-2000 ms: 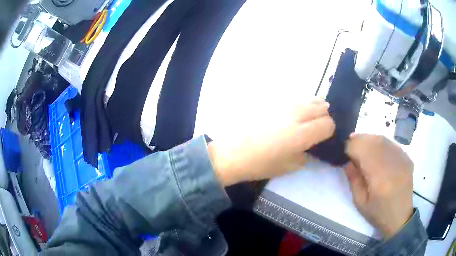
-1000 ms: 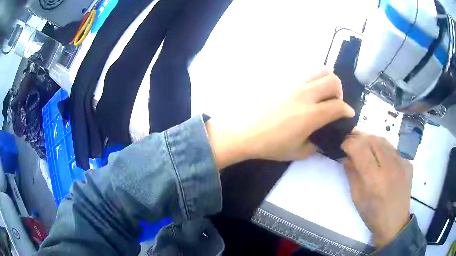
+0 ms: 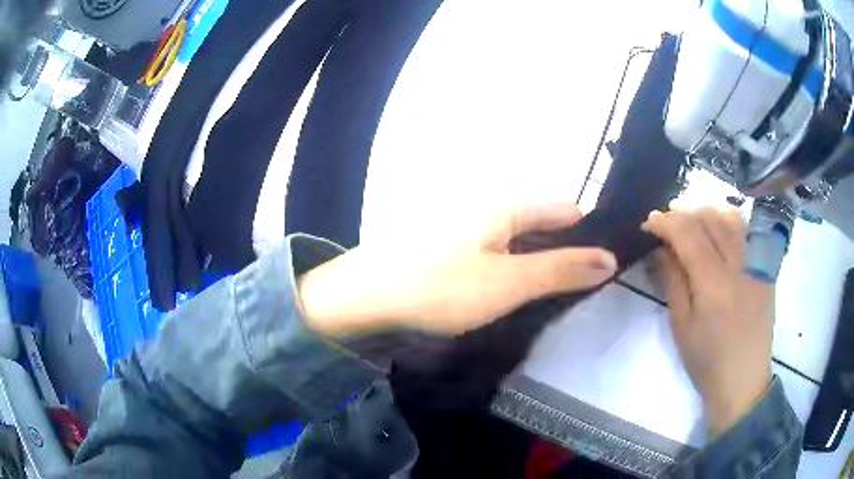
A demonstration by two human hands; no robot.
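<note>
A black fabric strip [image 3: 632, 196] runs from beside the sewing machine head [image 3: 740, 84] down and left across the white table, over the ruler edge toward my lap. My left hand [image 3: 449, 276] lies over the strip, thumb and fingers apart with fabric between them. My right hand [image 3: 712, 285] is at the strip's right edge, just below the needle area, with fingertips pinching or pressing the edge. The needle is hidden by the machine head.
Several dark strips [image 3: 323, 178] hang side by side at left over a blue crate [image 3: 117, 267]. A ruler [image 3: 590, 430] lines the front table edge. A black phone [image 3: 833, 384] lies at far right. Orange-yellow scissor loops [image 3: 165, 54] are upper left; a dark bundle [image 3: 66, 201] is far left.
The strip now reaches farther up beside the machine and lies straighter toward my lap. My left hand has moved left and down along it; my right hand has moved slightly up.
</note>
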